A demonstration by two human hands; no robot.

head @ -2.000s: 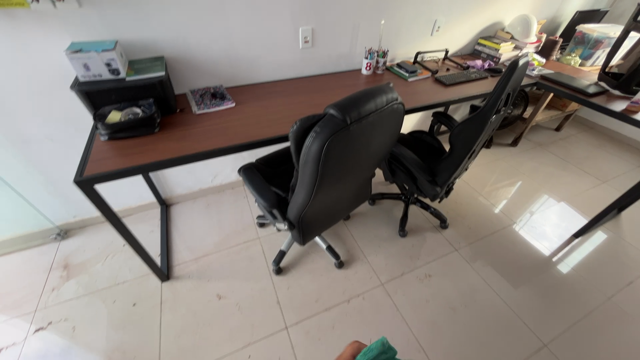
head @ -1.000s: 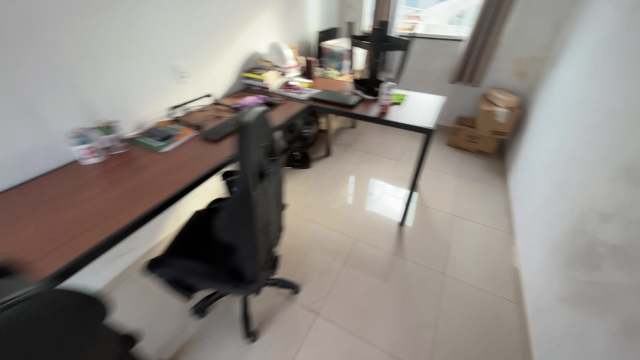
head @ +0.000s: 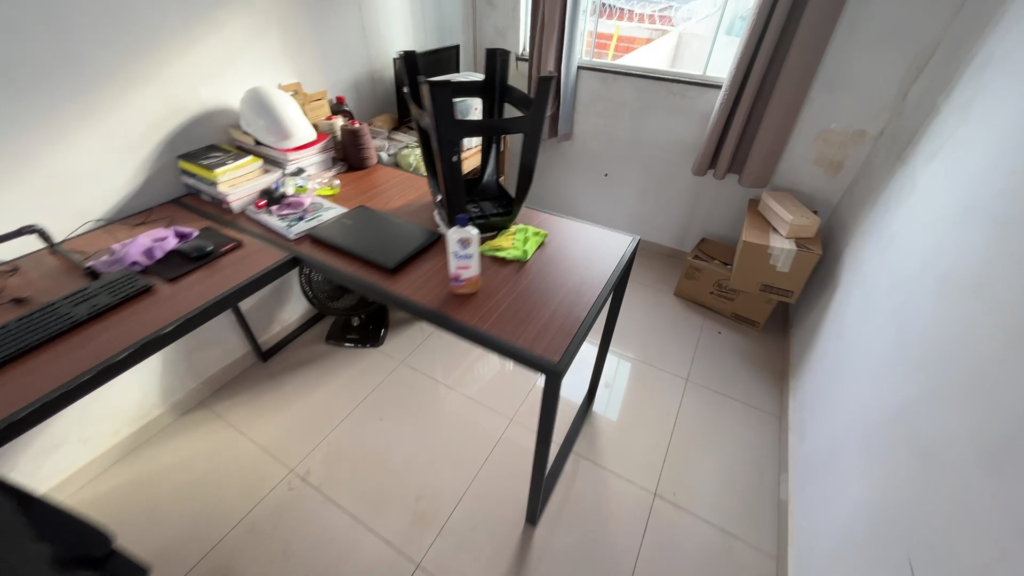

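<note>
Neither my left hand nor my right hand shows in the head view now. On the wood-topped table stands a plastic bottle with a dark blue cap. Just behind it lies a crumpled yellow-green cloth, close to an upturned black stool whose legs point up. A closed black laptop rests left of the bottle. Further left are a purple cloth, a mouse on a black mouse pad and a black keyboard.
A white hard hat sits on stacked books by the wall. Under the tables stands a black fan. Cardboard boxes are piled in the far right corner, below a curtained window. Part of a black chair shows at lower left.
The view has swung right and come nearer to the far table. A hand with a green cloth, at the bottom edge two seconds ago, is out of view now.
</note>
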